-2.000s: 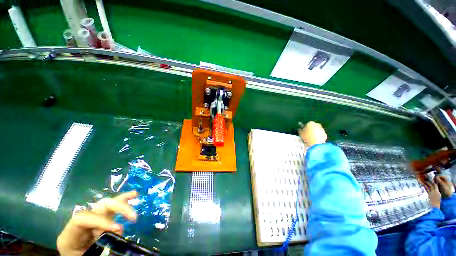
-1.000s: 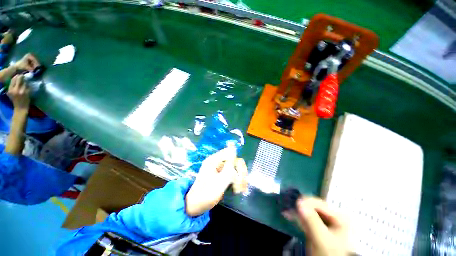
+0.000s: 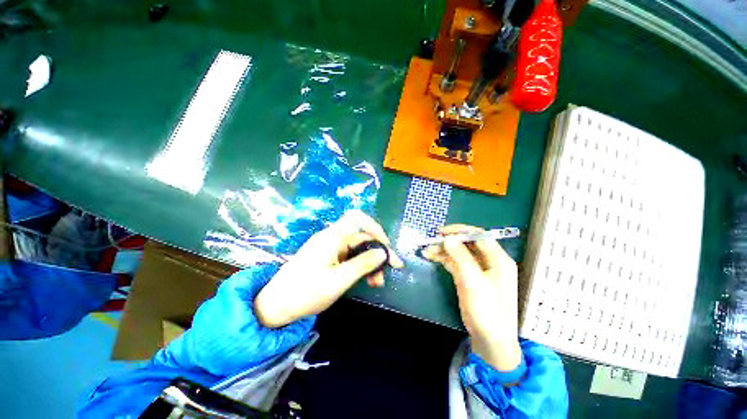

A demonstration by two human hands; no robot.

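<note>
My left hand holds a small black housing between thumb and fingers, low at the centre near the bench's front edge. My right hand holds slim silver tweezers, pen-like, their dark tip pointing left toward the housing, a short gap apart. Both hands are below a small dark-and-white gridded sheet; its lower end lies by the fingers. The toggle-clamp jig's orange base stands beyond the sheet. Its red handle is at the upper right, and a black nest sits on the base.
A thick white foam tray with rows of dark slots lies right of my right hand. A clear bag with blue contents lies left of the jig. A long white strip sheet lies farther left. A cardboard box is below the bench edge.
The view has turned and tilted down. My right hand has moved from the foam tray to the centre and now shows the tweezers. My left hand now shows the black housing in its fingers.
</note>
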